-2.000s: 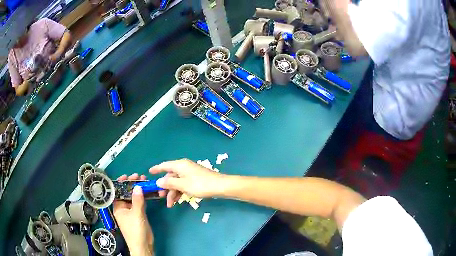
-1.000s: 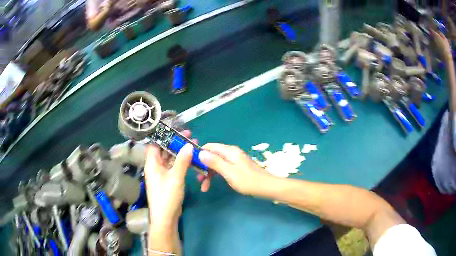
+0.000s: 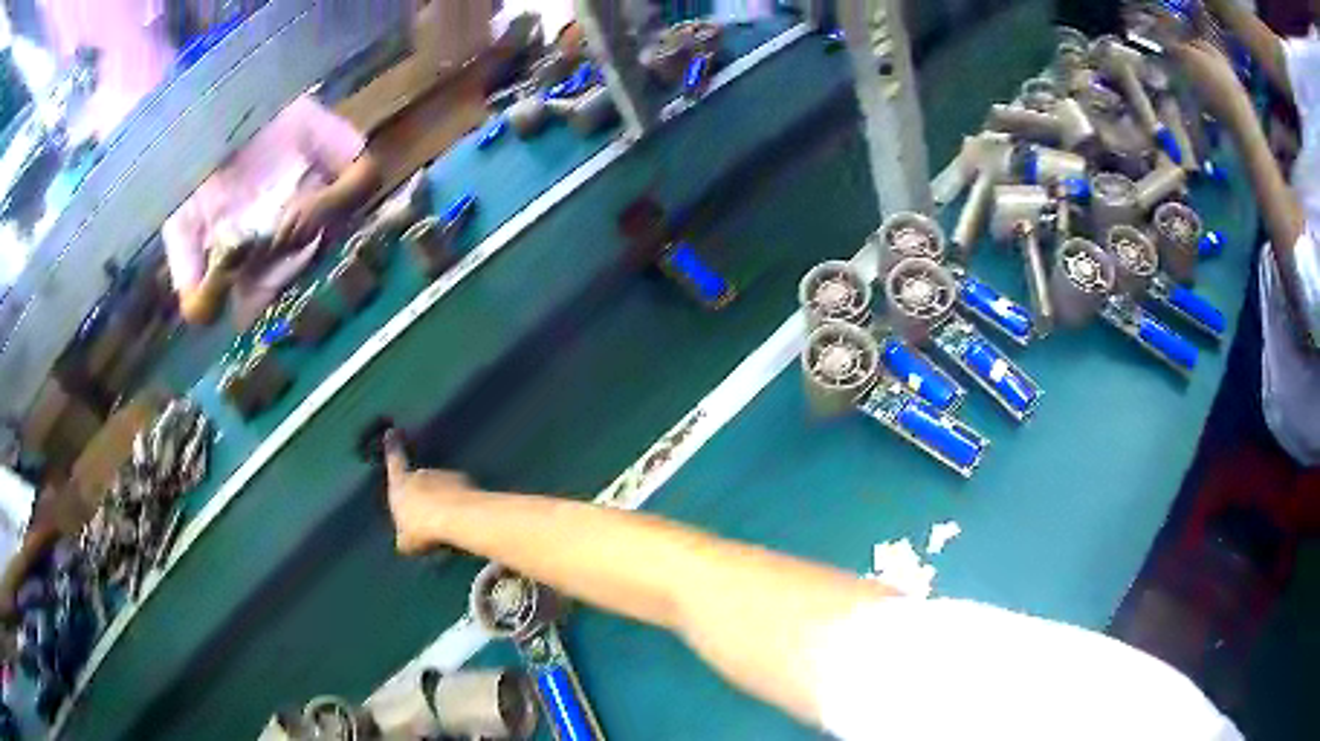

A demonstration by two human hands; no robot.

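My right hand point(image 3: 423, 507) is stretched over the dark green conveyor belt point(image 3: 507, 391). Its fingers are at a small dark round thing point(image 3: 378, 439), blurred; whether they hold it cannot be told. My left hand is not in view. A fan unit point(image 3: 510, 598) with a blue battery point(image 3: 562, 704) in its open handle stands at the near bench edge, below my right forearm. White adhesive pads point(image 3: 905, 566) lie on the green bench, partly behind my arm.
Several open fan units point(image 3: 841, 356) stand in a group beside a metal post point(image 3: 886, 130). More fan units point(image 3: 999, 203) are heaped beyond. Another unit point(image 3: 698, 271) lies on the belt. Closed units point(image 3: 471, 705) lie at the bottom. People work across the belt and at right.
The view has swung. My right hand has left the fan unit's handle and moved out over the belt. My left hand and the unit it held near the pads are no longer seen there.
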